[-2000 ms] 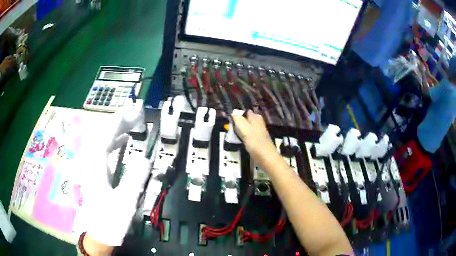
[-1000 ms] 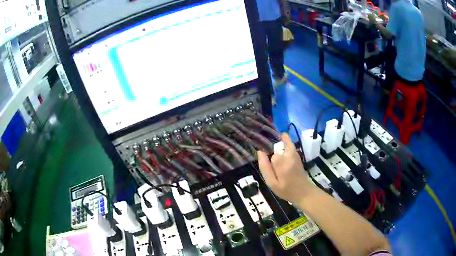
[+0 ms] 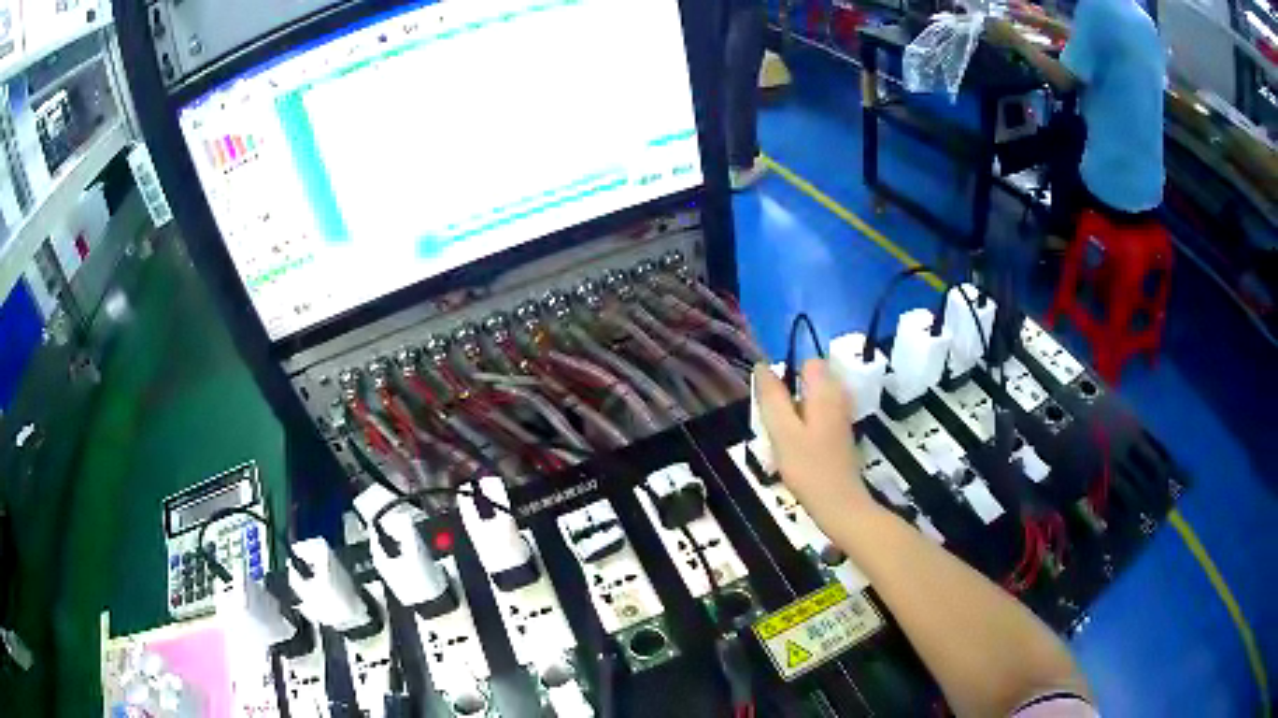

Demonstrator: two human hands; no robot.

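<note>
My right hand (image 3: 813, 428), bare, has its thumb and fingers around a white power adapter (image 3: 764, 418) at the upper end of a test socket (image 3: 785, 515); the fingers partly hide the adapter. More white adapters stand in sockets to its right (image 3: 918, 354) and at the left of the panel (image 3: 493, 526), with thin black leads at their tops. Two sockets left of my hand (image 3: 613, 578) hold black plugs or leads without white adapters. My left hand is not in view.
A bright monitor (image 3: 463, 140) stands behind the black panel (image 3: 1121, 484), above red and grey cables (image 3: 561, 379). A calculator (image 3: 217, 540) and a pink-marked sheet (image 3: 182, 659) are at left. A person (image 3: 1121, 105) sits on a red stool (image 3: 1117, 288) at upper right.
The view has turned right since the first frame, and my gloved left hand has left it. My right hand moved from an adapter left of centre to one further right along the panel.
</note>
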